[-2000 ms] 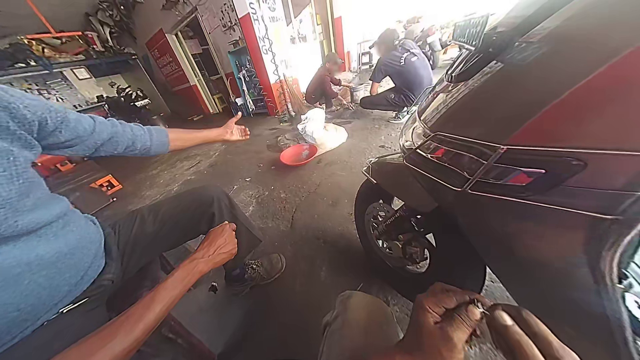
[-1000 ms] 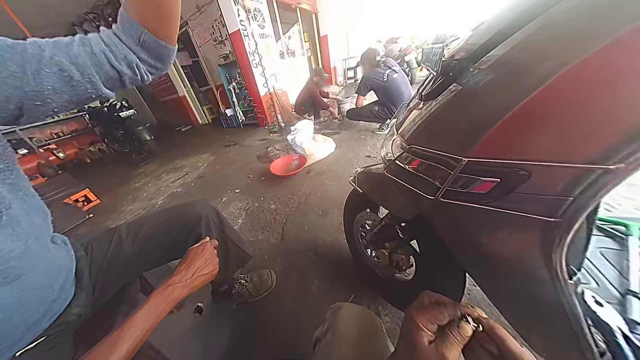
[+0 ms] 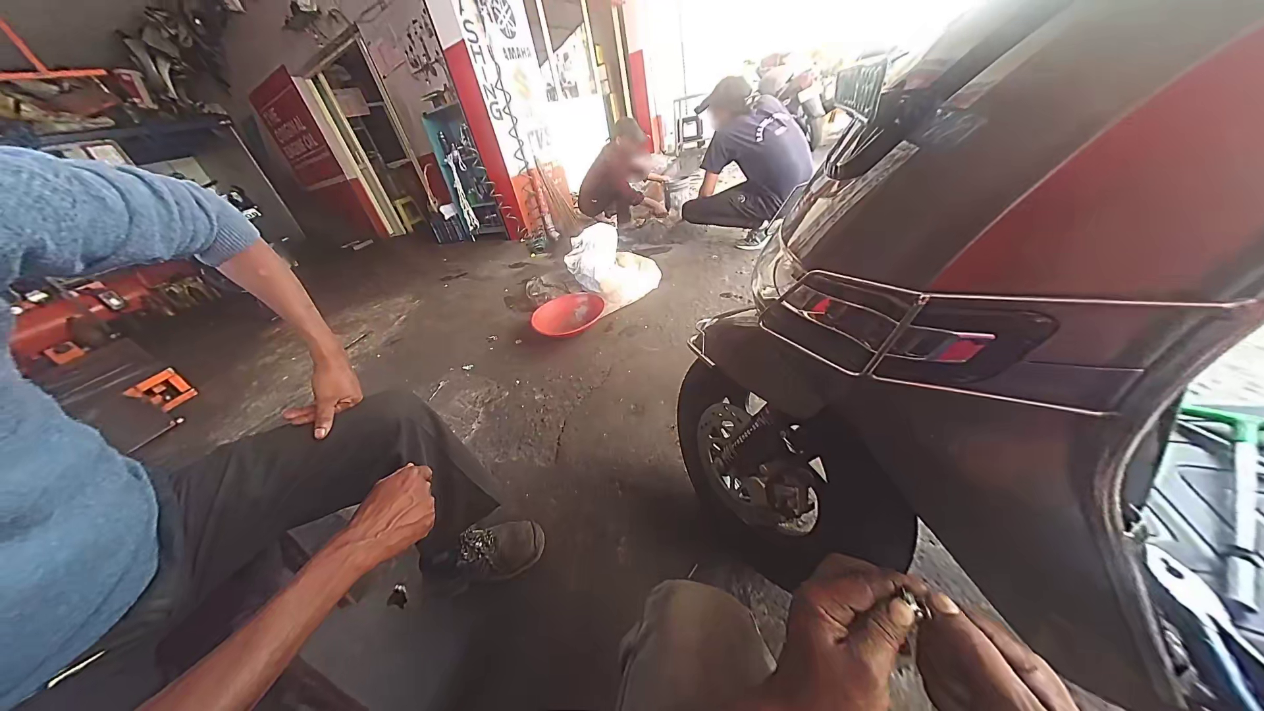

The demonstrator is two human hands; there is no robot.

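At the lower right, my left hand (image 3: pixel 844 632) and my right hand (image 3: pixel 978 647) meet, and a small metal part (image 3: pixel 912 604) is pinched between their fingertips. Its exact kind is too small to tell. Just beyond my hands stands a three-wheeled vehicle or scooter with a black and red front body panel (image 3: pixel 1066 227). Its front wheel (image 3: pixel 770 484) shows a brake disc. A thin metal guard rail runs around the lamp (image 3: pixel 948 346) on the panel. My knee (image 3: pixel 696 647) is left of my hands.
A seated person in a blue sweater (image 3: pixel 74 474) is close on the left. A red basin (image 3: pixel 568 314) and white sack (image 3: pixel 617 267) lie on the floor ahead. Two people (image 3: pixel 760 148) crouch farther back. An orange tool (image 3: pixel 163 388) lies at the left.
The seated person's farther arm, stretched out and then raised in the earlier frames, has come down with its hand on the thigh. My hands remain together at the small part.
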